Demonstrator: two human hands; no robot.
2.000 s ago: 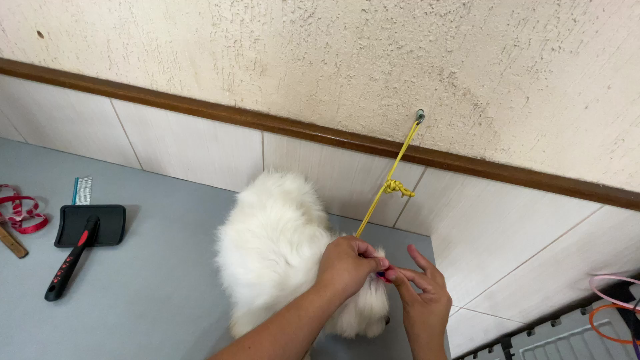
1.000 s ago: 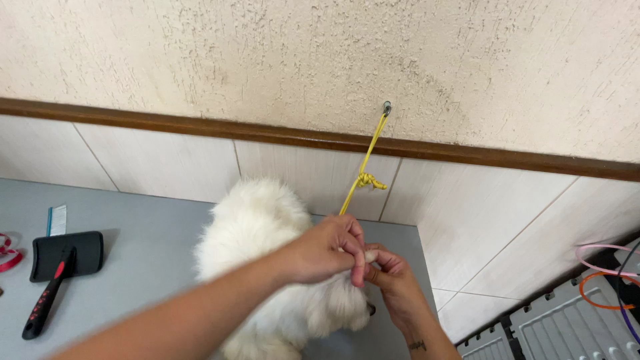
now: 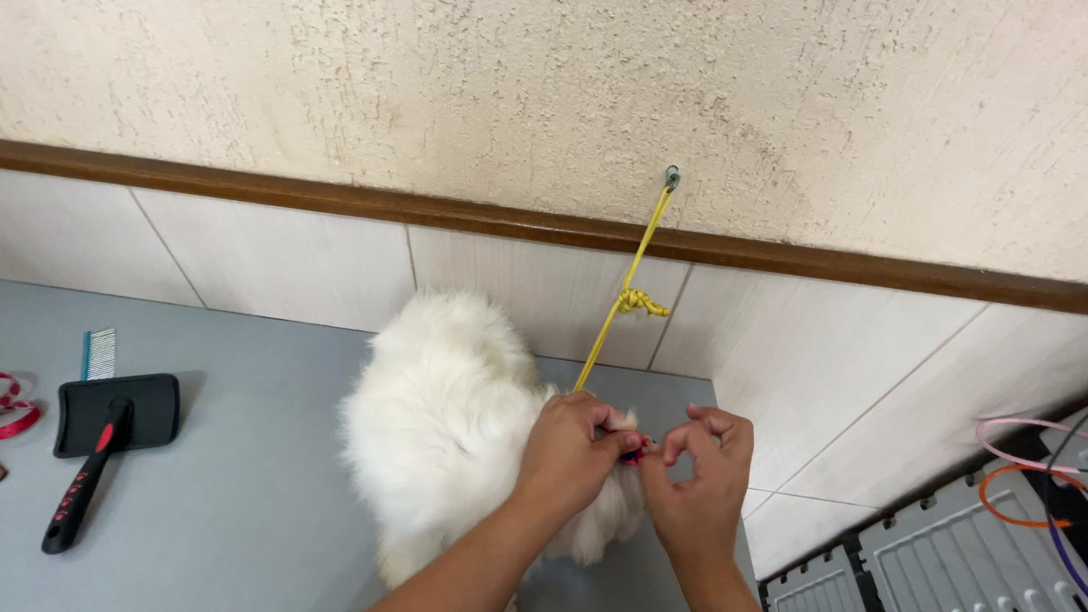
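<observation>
A fluffy white dog (image 3: 446,416) is on a grey table, its head low and partly hidden by my hands and forearms. My left hand (image 3: 582,446) pinches a tuft of the dog's head hair, the tip sticking up above the fingers. At the base of the tuft shows a small red and dark blue bow (image 3: 631,456), between my two hands. My right hand (image 3: 701,467) touches the bow's right side with thumb and fingertips, other fingers curled. A knotted yellow cord (image 3: 629,297) runs from a metal wall hook (image 3: 671,178) down behind my left hand.
On the left of the grey table (image 3: 255,476) lie a black slicker brush (image 3: 115,416), a metal comb with a blue spine (image 3: 99,354) and a red patterned ribbon (image 3: 17,416). At lower right are grey plastic crates (image 3: 943,544) with pink and orange loops (image 3: 1003,497). The tiled wall borders the table.
My hands have stayed at the tuft while their fingers moved. The red and blue bow, hidden one second ago, shows again between them. My right hand's fingers are now more curled than two seconds ago.
</observation>
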